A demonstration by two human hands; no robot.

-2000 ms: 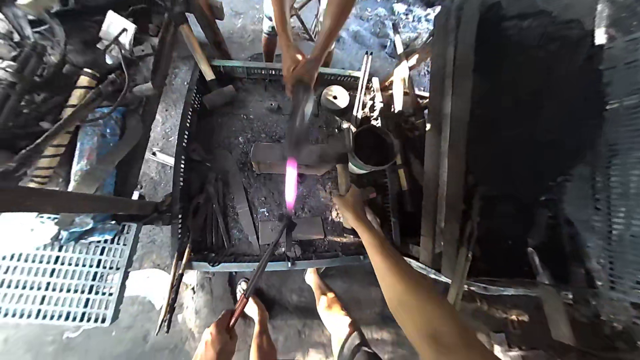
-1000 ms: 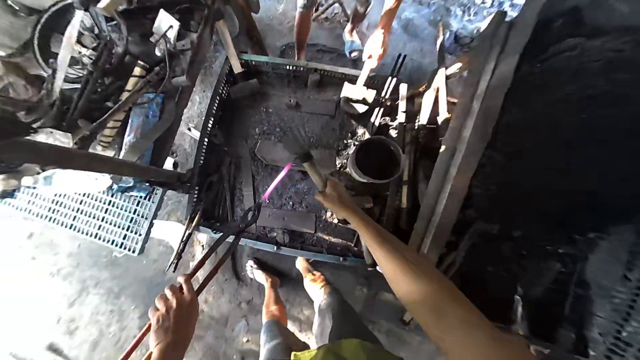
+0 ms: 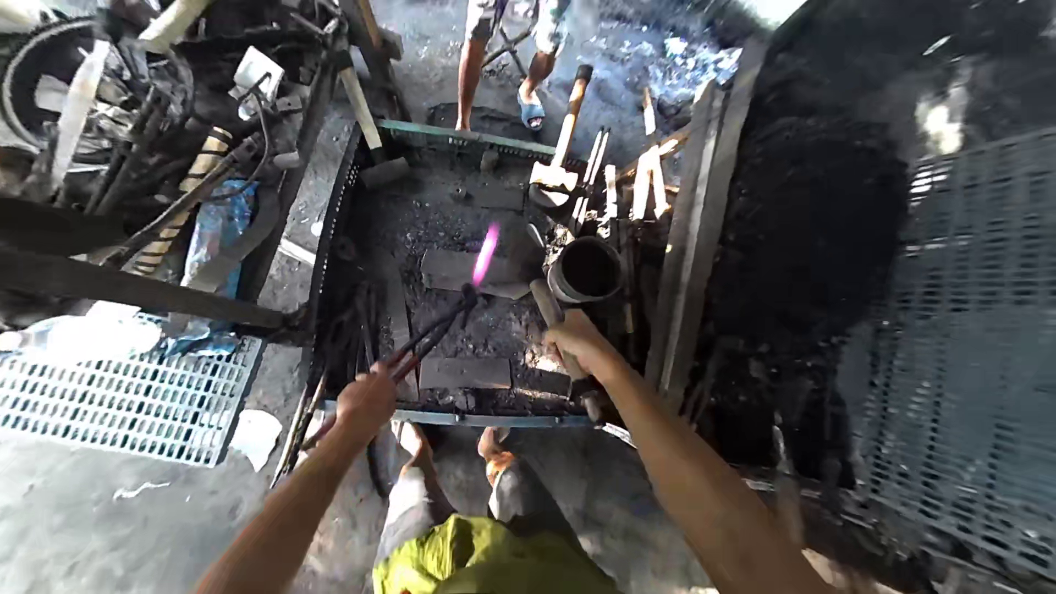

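Note:
My left hand (image 3: 367,404) is closed around the handles of long blacksmith's tongs (image 3: 429,332). Their jaws hold one end of a glowing, pink-looking hot metal piece (image 3: 486,254), which is over or near a dark anvil block (image 3: 454,271); whether they touch cannot be told. My right hand (image 3: 580,342) grips the wooden handle of a hammer (image 3: 547,304). The hammer's head is dark and blurred, just right of the anvil block. A round container (image 3: 586,270) with a dark inside stands above and right of my right hand.
A low green-edged tray (image 3: 495,419) surrounds the work area. A sledgehammer (image 3: 569,132) leans at its far edge, and another hammer (image 3: 385,172) lies far left. Another person's legs (image 3: 472,78) are beyond the tray. Long beams (image 3: 697,223) border the right side; plastic grating (image 3: 124,396) lies left.
The other person's hands, earlier on a hammer handle, are out of view, and that sledgehammer now rests at the tray's far edge. The tongs and hot piece have moved relative to the anvil block.

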